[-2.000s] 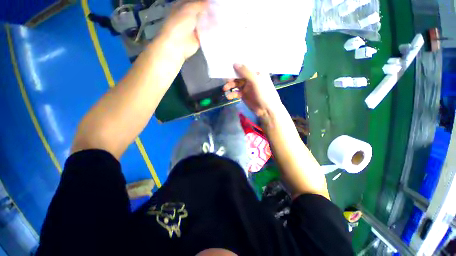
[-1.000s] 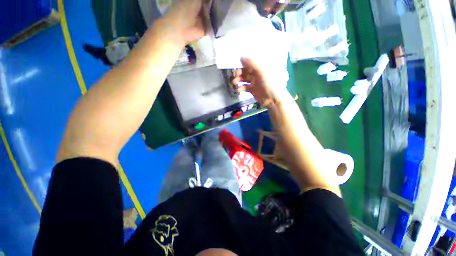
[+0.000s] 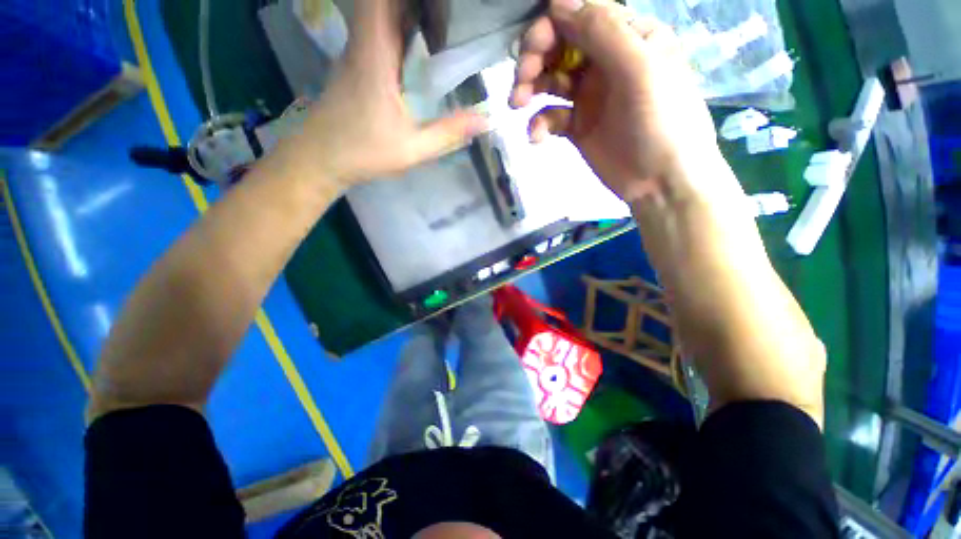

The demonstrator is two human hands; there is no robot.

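The silver-grey metal horn (image 3: 474, 23) is at the top edge, partly cut off. A thin whitish film sheet (image 3: 427, 90) lies against its lower side. My left hand (image 3: 374, 121) is at the horn's left side and holds the film there, thumb stretched to the right; its upper fingers are cut off or hidden. My right hand (image 3: 622, 100) is right of the horn, fingers curled, with a small yellow loop like a rubber band (image 3: 572, 58) at them. Below are the machine base plate (image 3: 416, 226), the slotted clamp bar (image 3: 497, 179) and white sheets (image 3: 559, 174).
The base's front panel has green buttons (image 3: 434, 299) and a red one (image 3: 525, 261). On the green bench at right are a clear bag of white parts (image 3: 738, 47), loose white pieces (image 3: 769, 138) and a long white strip (image 3: 838, 174). A red stool (image 3: 559, 374) stands below.
The large white sheet seen in both hands earlier is no longer held up. My right hand has moved up and right to the horn, showing the yellow loop. My left thumb is now stretched rightward below the horn.
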